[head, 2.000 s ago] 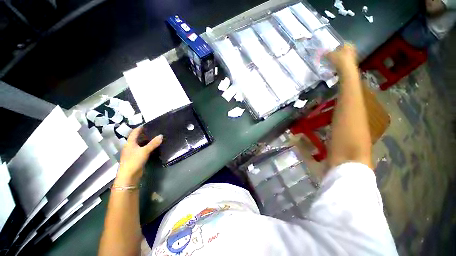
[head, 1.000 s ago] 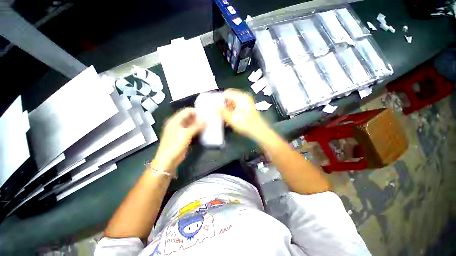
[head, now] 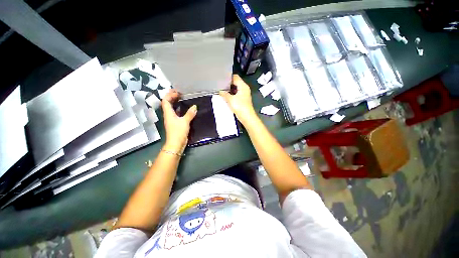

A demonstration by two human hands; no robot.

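Observation:
An open box with a black inside lies on the bench in front of me. Its pale lid stands up at the back. A whitish wrapped product lies in the right part of the box. My left hand is at the box's left back corner, thumb over the black inside, fingers at the lid's base. My right hand is at the right back corner, beside the lid's base. Both hands hold the box by its sides.
A blue printed box stands behind right. A clear tray of wrapped products lies at the right. Flat cartons overlap at the left, beside white slips. A red stool with a brown carton is below the bench at right.
The wrapped product went from between my hands into the box. Both hands moved apart to the box's sides. The lid now looks wider and greyer.

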